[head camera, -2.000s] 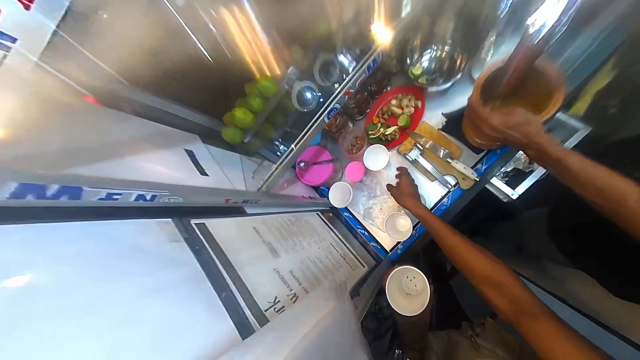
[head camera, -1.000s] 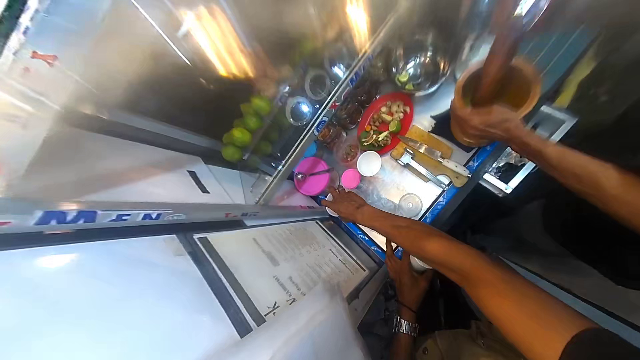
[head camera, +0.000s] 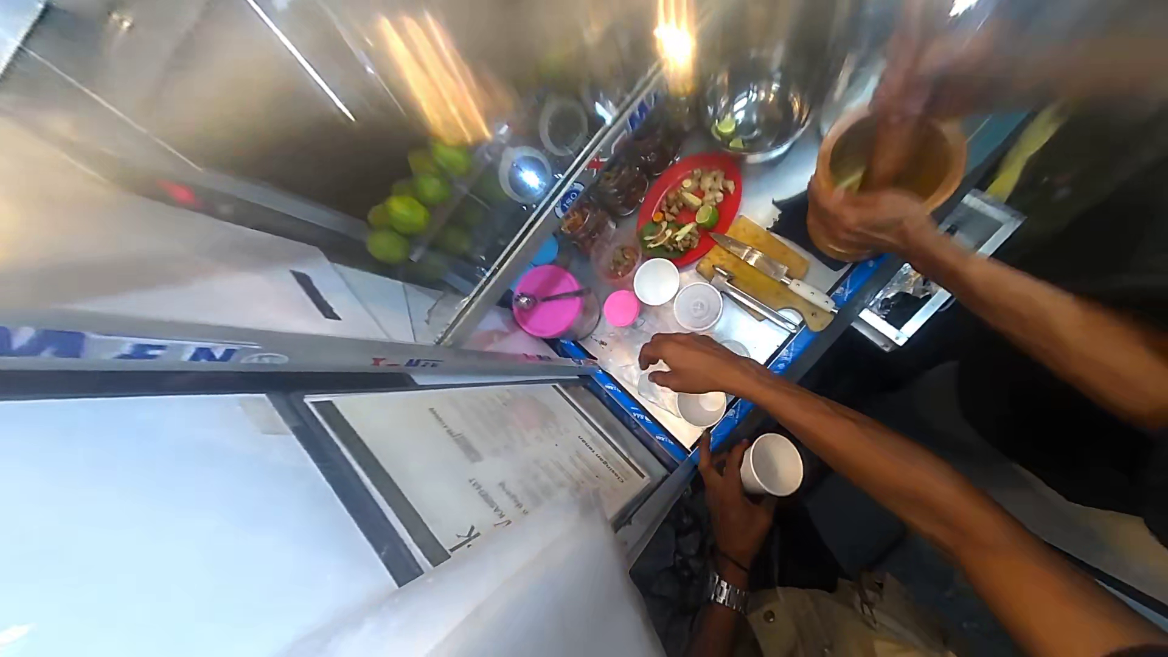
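My left hand (head camera: 735, 511), with a metal watch at its wrist, comes up from the bottom and holds a white paper cup (head camera: 774, 465). My right hand (head camera: 695, 363) reaches in from the lower right, fingers bent and apart, over clear plastic pieces and beside another white cup (head camera: 701, 408). Just above that hand are a white cup or lid with a ribbed look (head camera: 698, 307) and a plain white cup (head camera: 656, 281). A pink lid (head camera: 621, 308) lies left of them. Whether my right fingertips touch the clear plastic cannot be told.
A co-worker's hand (head camera: 867, 219) steadies a mortar (head camera: 949, 173); the other, blurred, works a pestle. Knife (head camera: 794, 285), cutting board (head camera: 757, 242) and red plate (head camera: 721, 219) stand near the cups. A pink-lidded jar (head camera: 547, 301) and glass panel edge (head camera: 547, 214) border the left.
My right hand has drawn back from near the pink lids toward the counter's front edge. The cup at my left hand, mostly hidden one second ago, now shows. A ribbed cup or lid shows beside the plain cup.
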